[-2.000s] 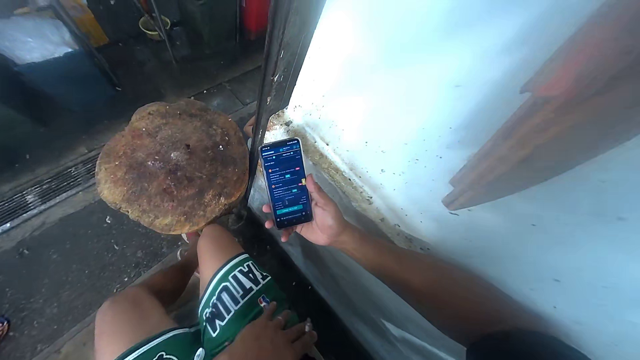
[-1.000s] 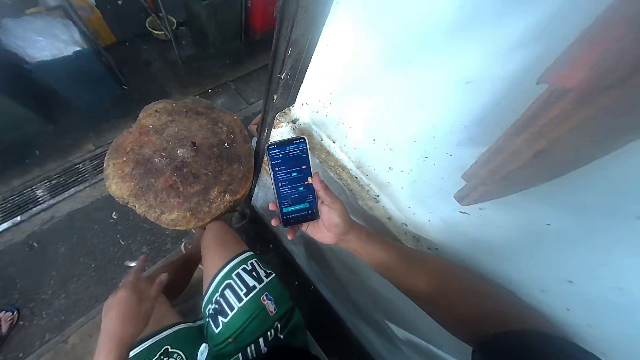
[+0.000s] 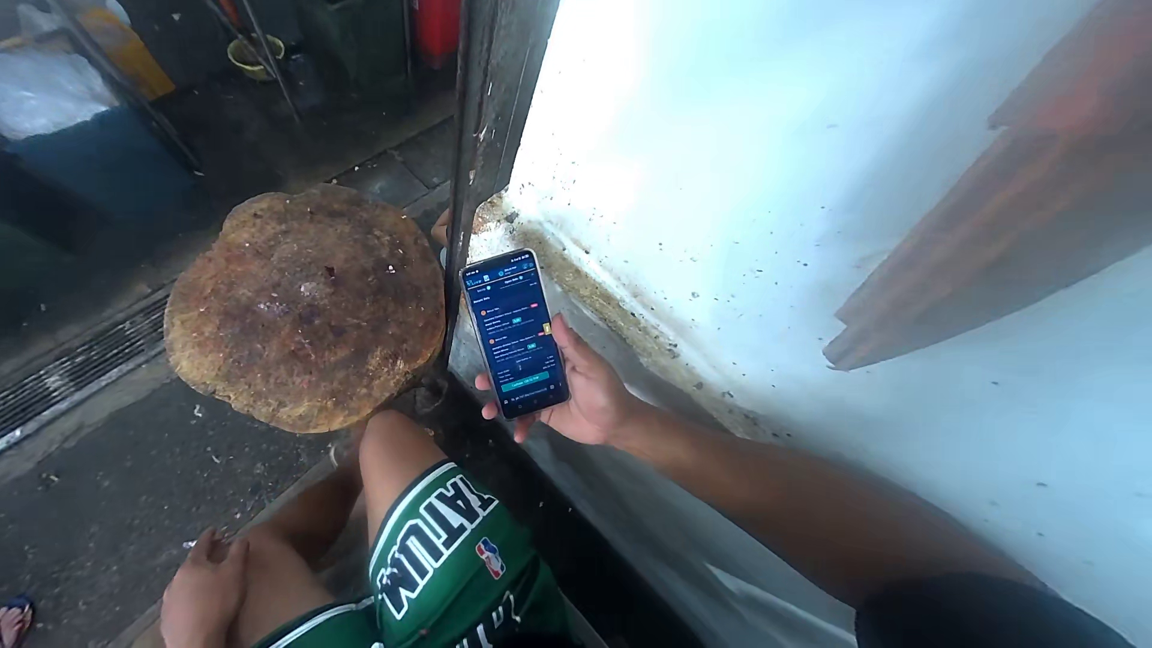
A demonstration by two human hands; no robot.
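My right hand holds a smartphone, its palm behind the phone, thumb along the right edge and fingertips showing at the left edge. The lit screen faces up, with a dark page of text and a green bar. On my bare left leg lies my left hand, fingers curled. A tiny pale thing shows by its fingertips; whether the hand holds it is unclear. Green shorts with white lettering cover my thighs. Just beyond my knee stands a round, worn wooden block.
A white wall with grime along its base rises at right, beside a dark metal post. A floor drain grate runs at left. Behind are a blue bin and a yellow basket. Another person's foot shows lower left.
My left hand has moved left, from the shorts near my right thigh to my left leg. My right hand still holds the phone.
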